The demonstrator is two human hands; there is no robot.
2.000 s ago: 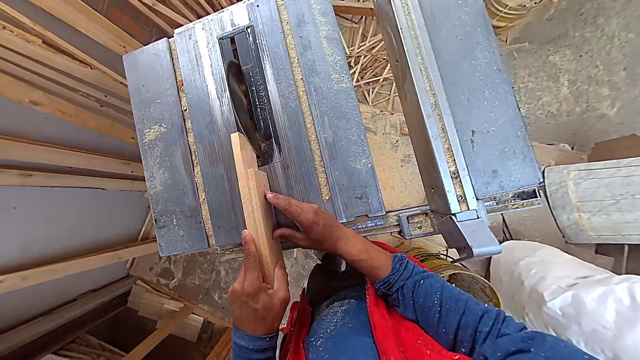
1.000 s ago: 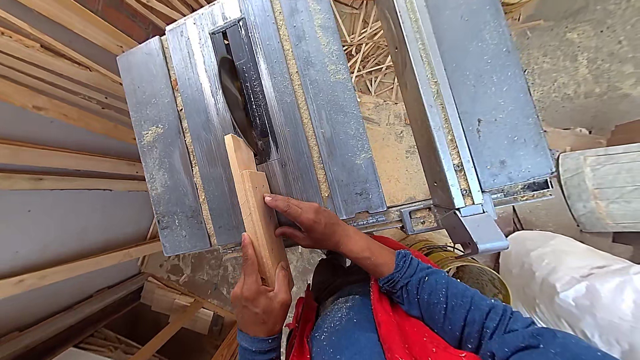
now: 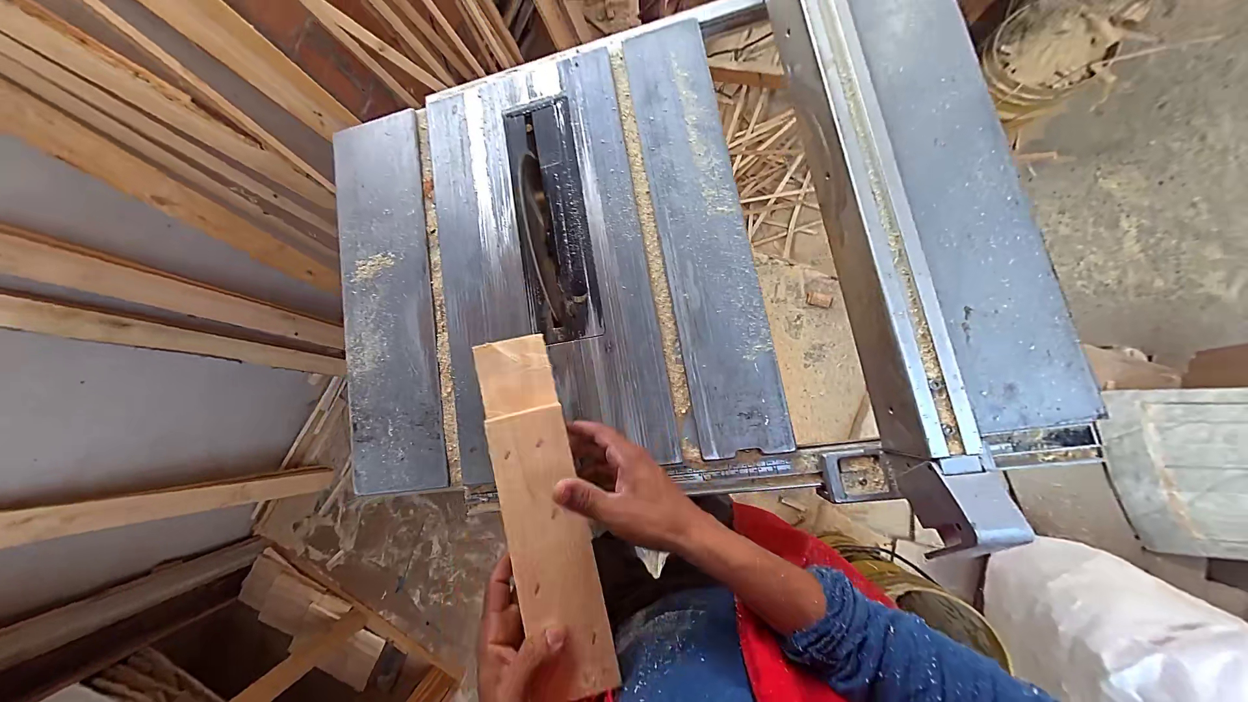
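A wooden block with a stepped end (image 3: pixel 548 526) slants across the near edge of the table saw's metal top (image 3: pixel 624 390), its broad face turned up. My left hand (image 3: pixel 517 639) grips its lower end, thumb on the face and fingers along the left side. My right hand (image 3: pixel 634 492) touches its right edge with the thumb, and the fingers curl partly behind it. The circular saw blade (image 3: pixel 538 229) stands in its slot just beyond the block's far end. Whether the blade turns cannot be told.
The rip fence (image 3: pixel 858 224) lies to the right, over a side table. Long boards (image 3: pixel 146 146) lean on the left. Thin offcuts (image 3: pixel 770 166) lie behind the saw. A white sack (image 3: pixel 1111 624) and a bucket (image 3: pixel 946 614) stand at the lower right.
The block has been turned so its broad face shows, and its lower end has come nearer to me. My right hand has shifted along its right edge.
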